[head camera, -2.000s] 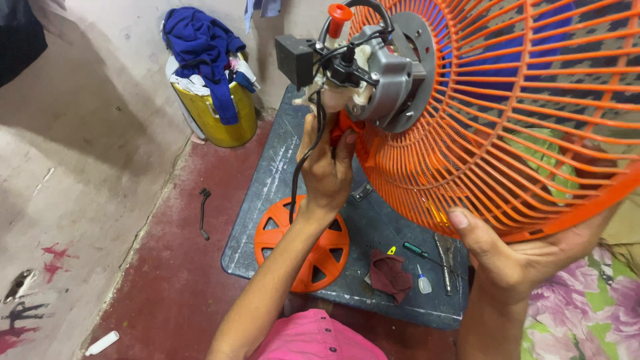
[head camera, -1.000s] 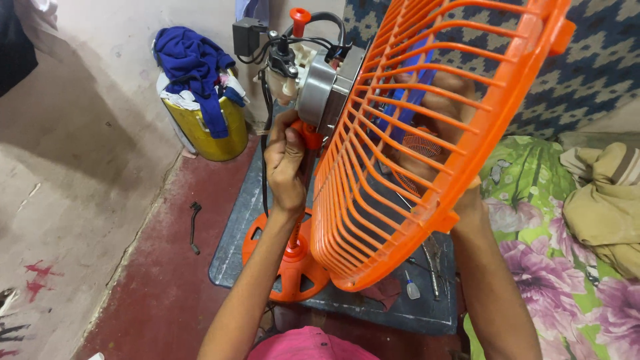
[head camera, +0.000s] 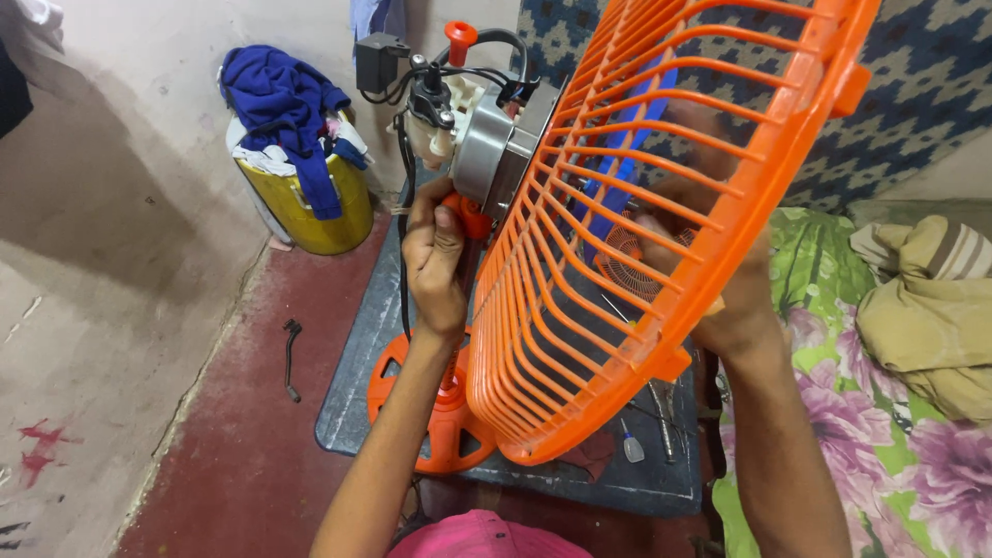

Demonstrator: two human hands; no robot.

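An orange fan guard (head camera: 542, 310) faces right on a pedestal fan, with the silver motor (head camera: 484, 147) behind it and a blue fan blade (head camera: 620, 170) inside. My left hand (head camera: 435, 260) is closed around the orange neck (head camera: 469, 217) just below the motor. Behind the guard's bars, inside its open front, my right hand (head camera: 690, 209) is near the blade, blurred; whether it grips anything is hidden. A black box (head camera: 380, 62) on wires hangs off the motor's rear, beside an orange knob (head camera: 459, 43). The round orange base (head camera: 442, 434) stands on a dark table.
Pliers (head camera: 665, 418), a small bottle (head camera: 632, 446) and a dark red cloth (head camera: 593, 457) lie on the table (head camera: 504, 484). A yellow bucket (head camera: 325, 201) of clothes stands by the wall. A black-handled piece (head camera: 291, 360) lies on the red floor. A floral bed (head camera: 852, 434) borders the right side.
The fan head has turned so the guard shows more side-on. My right hand has left the guard's lower rim and moved up inside the guard. My left hand remains at the neck.
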